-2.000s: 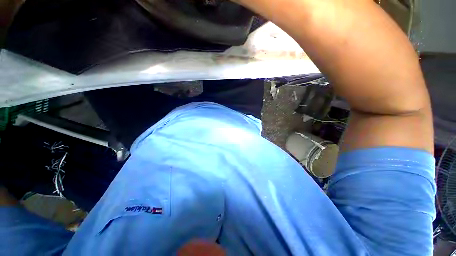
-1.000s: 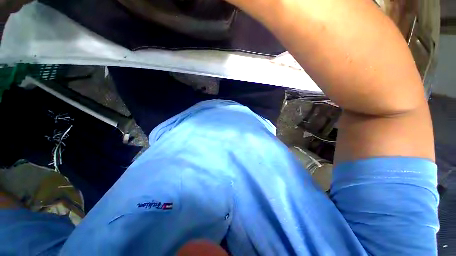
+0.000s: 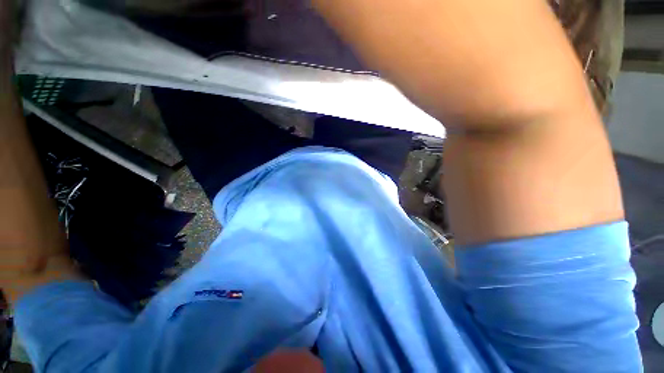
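A dark garment piece (image 3: pixel 291 36) with a pale stitched seam line lies on the white table cover (image 3: pixel 145 60) at the top of the view. My right forearm reaches up over the table from the right, and its hand is cut off by the top edge. My left forearm runs up along the left edge, and its hand is also out of the picture. No iron can be made out in this frame.
A black bundle with loose white threads (image 3: pixel 116 226) is low at the left, beside a pale-edged bar (image 3: pixel 102 146). A green perforated crate (image 3: pixel 45 89) is under the table's left edge. Speckled floor shows below the table.
My left forearm has come into view along the left edge. My right forearm has shifted left and looks blurred. The large dark curved shape over the cloth no longer shows.
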